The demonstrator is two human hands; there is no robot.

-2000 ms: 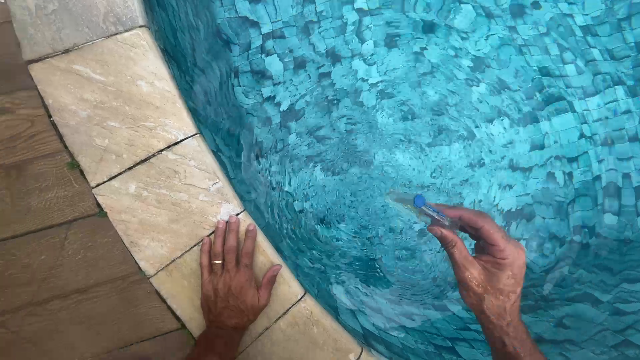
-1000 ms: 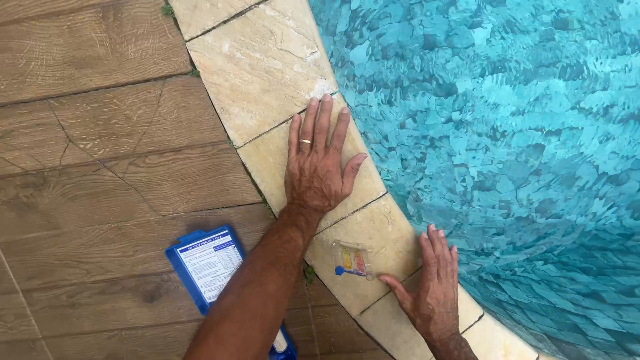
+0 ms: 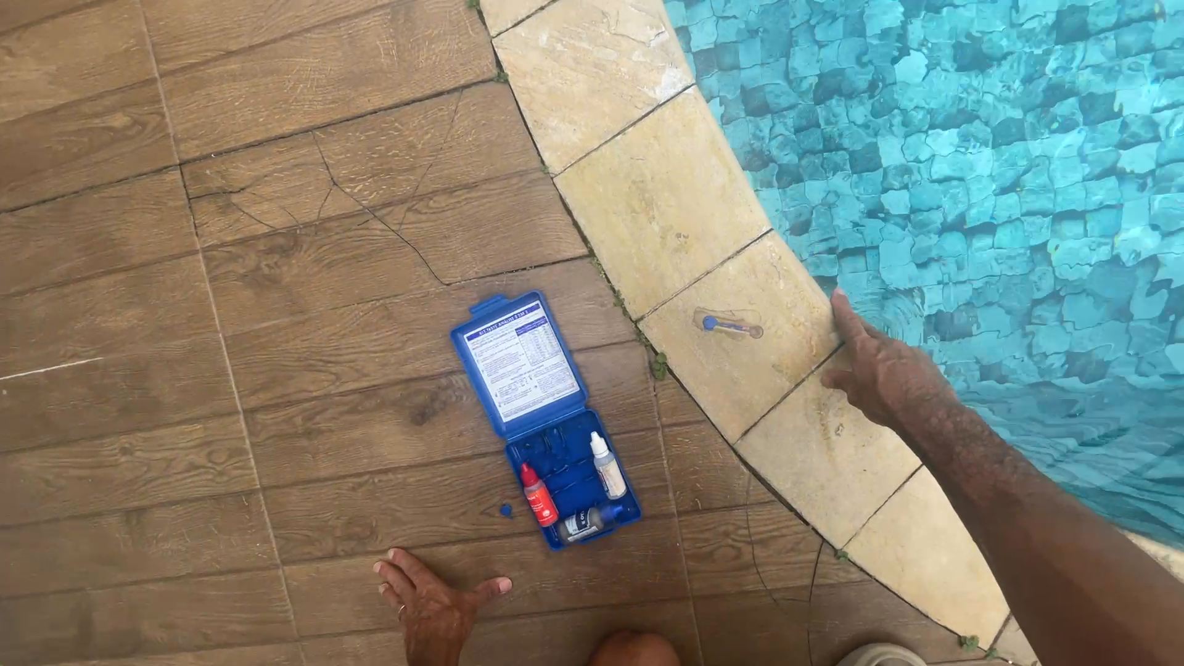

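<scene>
My left hand [image 3: 435, 601], a ring on one finger, is over the wood-look deck with its fingers spread and nothing in it. Just above and right of it lies an open blue plastic test-kit case [image 3: 632, 504] with a printed sheet [image 3: 521, 361] in its lid. The case holds a red dropper bottle [image 3: 538, 497], a white-capped dropper bottle [image 3: 608, 467] and a blue-capped bottle [image 3: 583, 524]. My right hand [image 3: 883, 370] rests at the pool edge, empty. To its left, a clear plastic water-test vial with a blue cap [image 3: 731, 326] lies on the stone coping.
Pale stone coping [image 3: 661, 203] curves along the pool water [image 3: 971, 166]. A small blue cap [image 3: 506, 510] lies on the deck [image 3: 370, 444] left of the case. A knee [image 3: 634, 650] and a shoe [image 3: 881, 655] show at the bottom edge.
Two seconds ago my right hand held the vial over the water; it now lies on the coping. My left hand has gone from the coping to the deck. The view has shifted toward the deck.
</scene>
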